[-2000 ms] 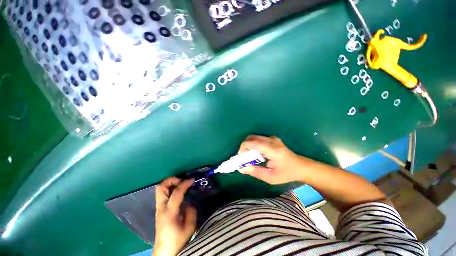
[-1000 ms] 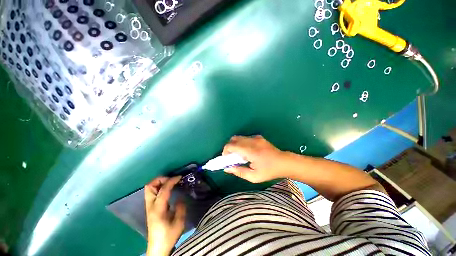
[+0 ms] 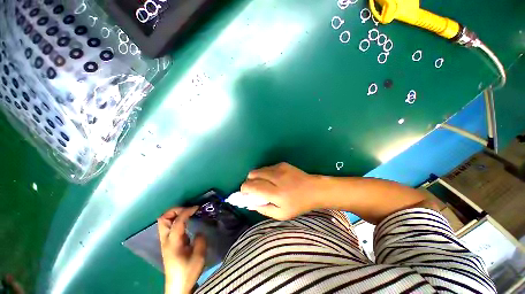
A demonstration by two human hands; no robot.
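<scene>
A flat dark panel [image 3: 145, 246] lies at the bench's front edge, close to my body. Its glossy end, with small round openings, faces right. My right hand [image 3: 282, 190] is shut on a white glue bottle or paint marker [image 3: 247, 200], its dark-blue tip at the panel's glossy end. My left hand [image 3: 182, 244] rests over the panel, thumb and fingers apart, fingertips near the openings. Whether the left fingertips hold anything small cannot be told.
A clear bag of black ring gaskets [image 3: 69, 86] lies at the upper left, beside a black tray [image 3: 164, 34]. A yellow air blow gun [image 3: 423, 18] with a hose lies at the upper right. Tiny white rings [image 3: 364, 45] are scattered near it.
The head view has shifted, so the bag, tray and air gun sit higher and further left. The bottle tip stays at the panel's glossy end, and less of the bottle's far end shows.
</scene>
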